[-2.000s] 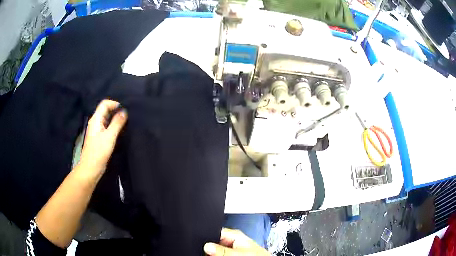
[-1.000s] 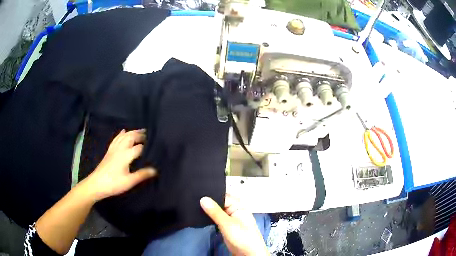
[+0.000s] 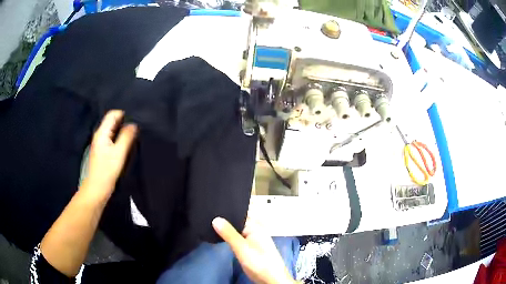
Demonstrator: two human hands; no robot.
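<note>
A black garment piece (image 3: 213, 133) lies left of the overlock machine (image 3: 333, 61), its right edge along the presser foot area (image 3: 247, 113). It hangs over the table's front edge towards my lap. My left hand (image 3: 111, 147) is on the black cloth at the left, thumb and fingers slightly apart and blurred; whether it pinches cloth is unclear. My right hand (image 3: 247, 247) is at the lower right corner of the piece, thumb on top and the fingers mostly hidden at the cloth's edge. More black garments (image 3: 44, 133) spread over the table's left side.
Scissors with yellow and red handles (image 3: 419, 161) lie right of the machine, above a small clear case (image 3: 413, 196). A dark strip (image 3: 352, 199) runs down the table front. Green cloth (image 3: 355, 14) lies behind the machine. Blue edging (image 3: 444, 155) borders the table at right.
Against one second ago, my left hand has moved up and left, and the cloth beside it is gathered, showing a white patch. My right hand has shifted slightly left.
</note>
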